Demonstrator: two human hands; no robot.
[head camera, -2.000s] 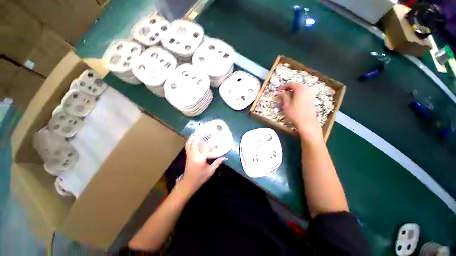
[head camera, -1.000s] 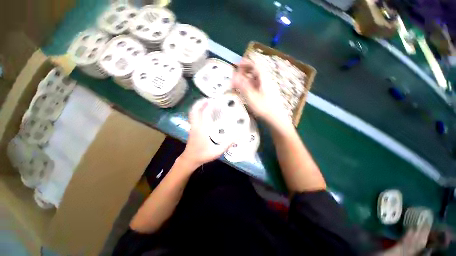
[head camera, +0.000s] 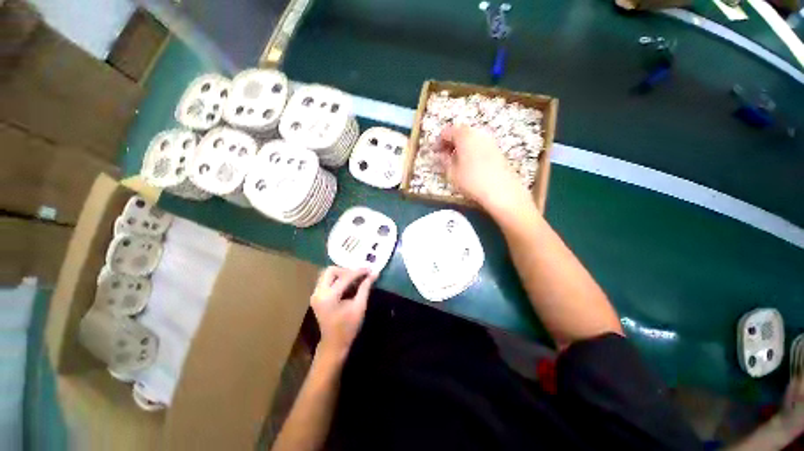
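Observation:
My left hand (head camera: 341, 299) pinches the lower edge of an off-white cover plate (head camera: 362, 240) with round dark holes and a slotted grille, at the bench's near edge. My right hand (head camera: 473, 161) is in the parts tray (head camera: 549, 141), a shallow brown box of tiny cream pieces; whether its fingertips hold a piece cannot be told. Another cover plate (head camera: 441, 255) lies just right of the left hand's plate. One more plate (head camera: 379, 158) lies against the tray's left side. Several plate stacks (head camera: 284, 182) stand at the left.
An open carton (head camera: 238, 335) at the left holds plates on a whitish liner. Blue-ended items (head camera: 498, 62) lie across the green belt. Plates (head camera: 760, 342) and part of another person's hand (head camera: 783, 427) are at the far right. Brown cartons (head camera: 53, 132) stand upper left.
A second ago my left hand held a plate up over the plate at right; now its plate is lower and farther left. My right hand has moved from beside that plate into the tray.

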